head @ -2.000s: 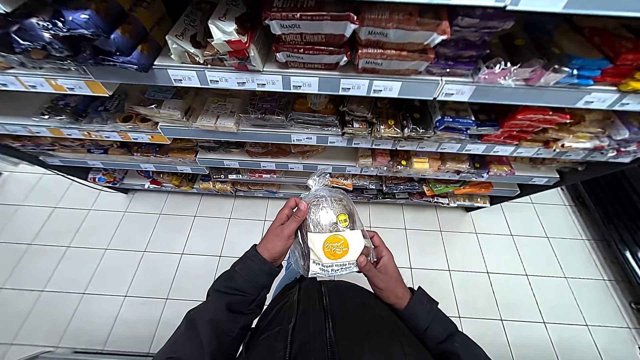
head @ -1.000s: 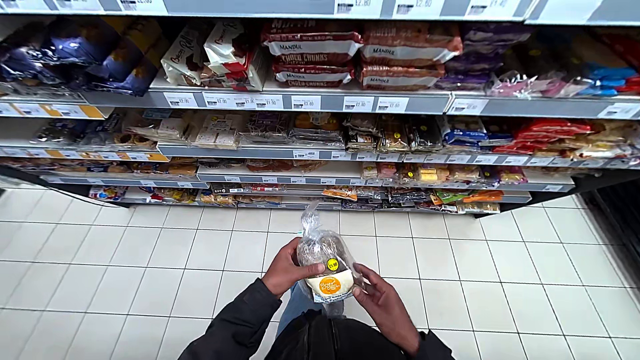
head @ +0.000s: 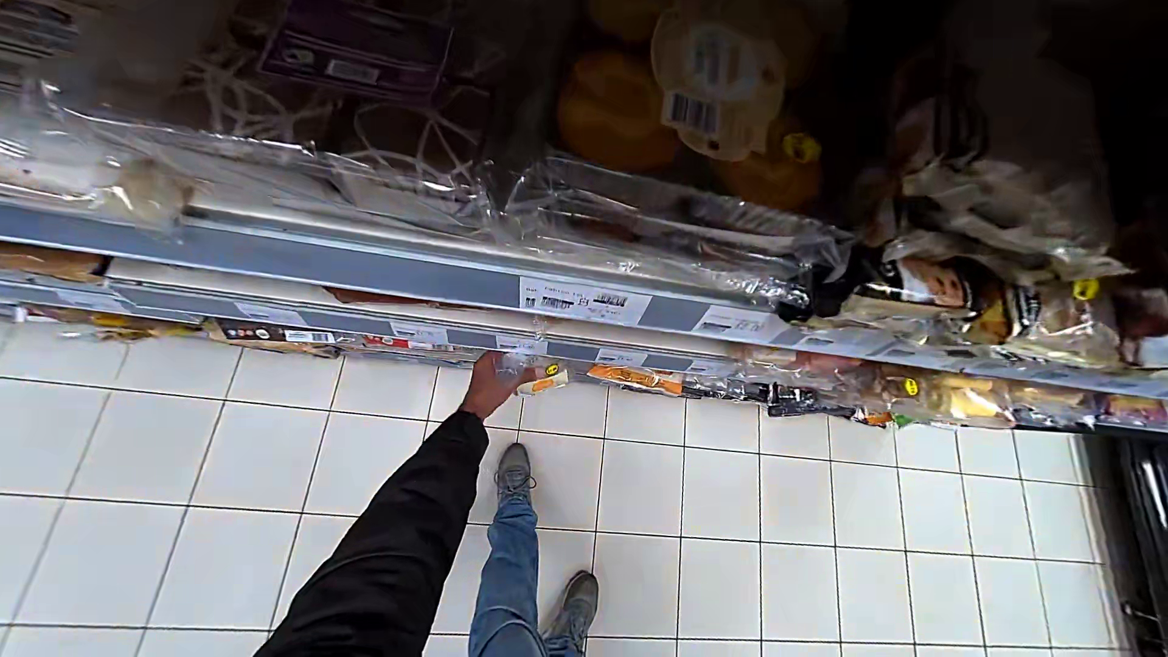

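Note:
My left hand (head: 494, 383) is at the edge of a low shelf, at the end of a dark sleeve. It grips the clear-wrapped loaf (head: 545, 381), of which a white and orange label and a yellow sticker show just right of my fingers. The rest of the loaf is hidden by the hand and the shelf edge. Close above the hand is a shelf price strip (head: 520, 345). My right hand is out of view.
Overhead, a shelf edge with a price label (head: 584, 301) runs across, bearing plastic-wrapped baked goods (head: 620, 114). Lower down lies an orange packet (head: 637, 379). My shoes (head: 516, 470) stand on the white floor tiles (head: 721, 584), and a dark fixture (head: 1136, 520) is at the right.
Both hands held the bagged loaf in front of my body. Now the left hand has it at the low shelf, and the right hand has left the view. The view has moved close over the shelves.

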